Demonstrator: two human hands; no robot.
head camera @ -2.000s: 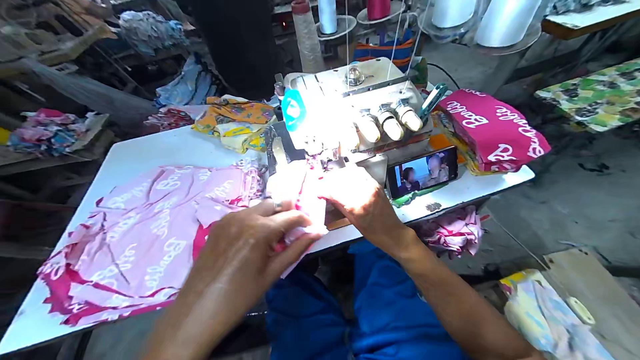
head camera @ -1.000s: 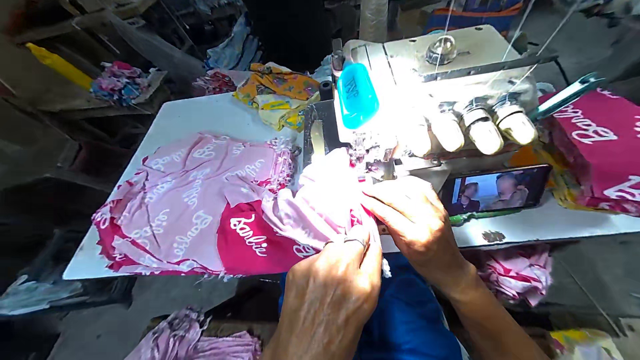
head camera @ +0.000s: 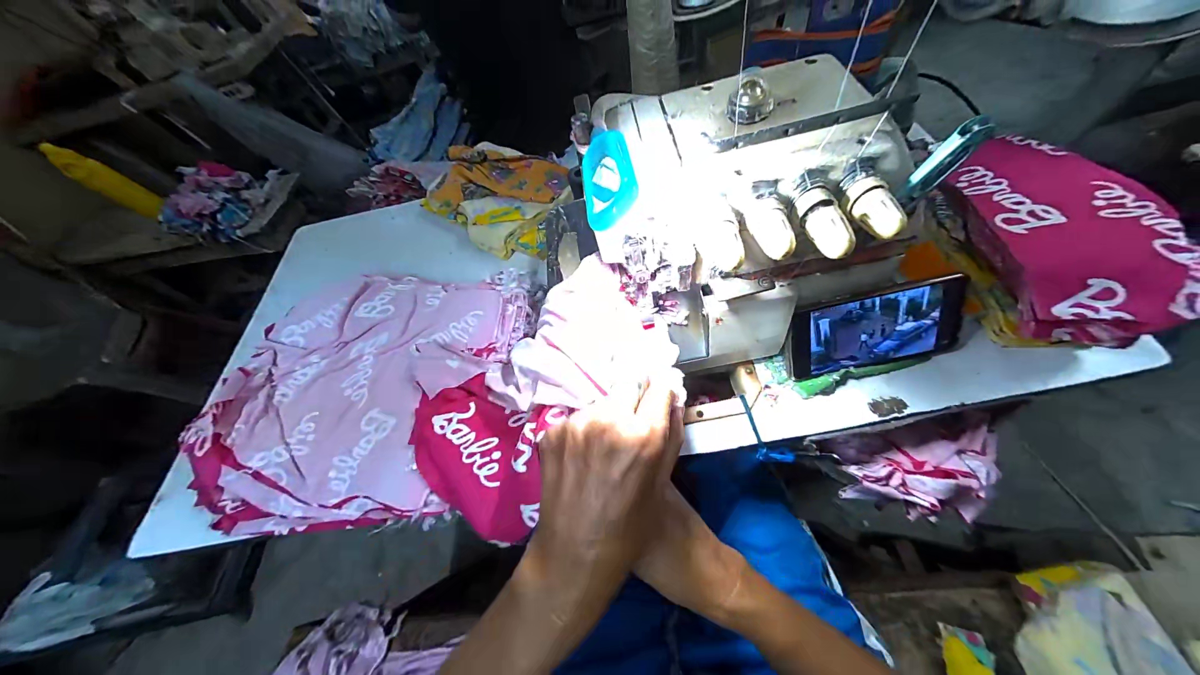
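Observation:
An overlock sewing machine [head camera: 787, 141] stands on the white table, its needle area brightly lit. Pale pink printed fabric [head camera: 586, 337] runs from the presser foot toward me, with a dark pink printed part [head camera: 478, 459] hanging at the table's front edge. My left hand [head camera: 605, 459] grips the gathered fabric just in front of the machine. Beneath and to the right of it, my right hand [head camera: 670, 525] is largely covered by the left; its fingers are hidden. Left of the machine lies a pile of pink printed fabric pieces [head camera: 347, 394].
A smartphone [head camera: 877, 328] leans against the machine's front right. Folded magenta fabric [head camera: 1078, 244] is stacked at the table's right end. Yellow and orange cloth [head camera: 506, 197] lies behind the pink pile. Pink cloth [head camera: 928, 464] hangs below the table edge. Threads rise from the machine.
My right hand has moved from beside the needle area down to the left hand, partly behind it. The left hand stays on the fabric.

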